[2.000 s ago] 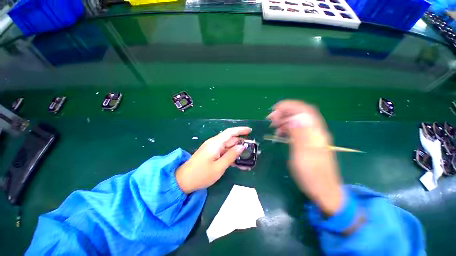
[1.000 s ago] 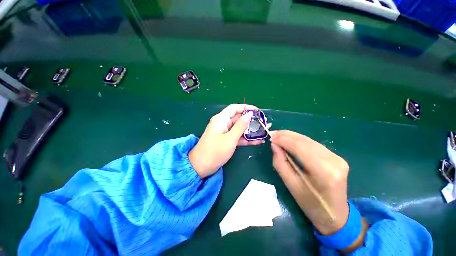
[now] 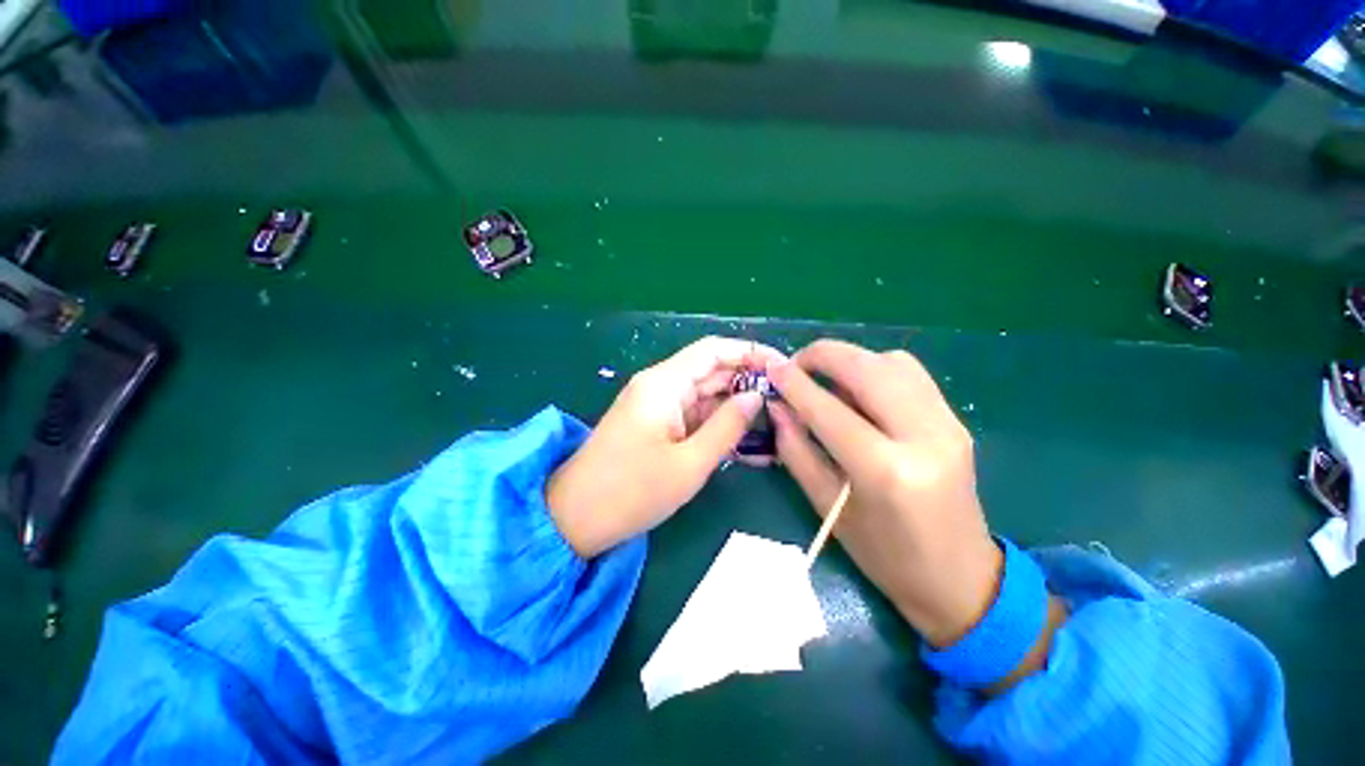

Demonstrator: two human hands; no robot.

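Note:
My left hand (image 3: 653,446) holds a small dark watch case (image 3: 758,439) with a shiny rim, in front of me at the middle of the green bench. My right hand (image 3: 889,464) has its thumb and fingertips at the case's upper right part and covers much of it. A thin pale wooden stick (image 3: 829,524) is tucked in my right hand and points down towards me. What the right fingertips touch inside the case is hidden. A white wipe (image 3: 740,626) lies between my forearms.
Several watch cases, one here (image 3: 497,243), lie in a row across the bench (image 3: 719,195). A black elongated device (image 3: 87,427) lies at left. More cases (image 3: 1326,479) with a white wipe (image 3: 1337,542) are at the right edge. Blue bins show at the far edge.
The stick's tip has left the case; the stick now hangs from my right hand, and my right fingertips have moved onto the case. Earlier, my right hand was off the case with the stick.

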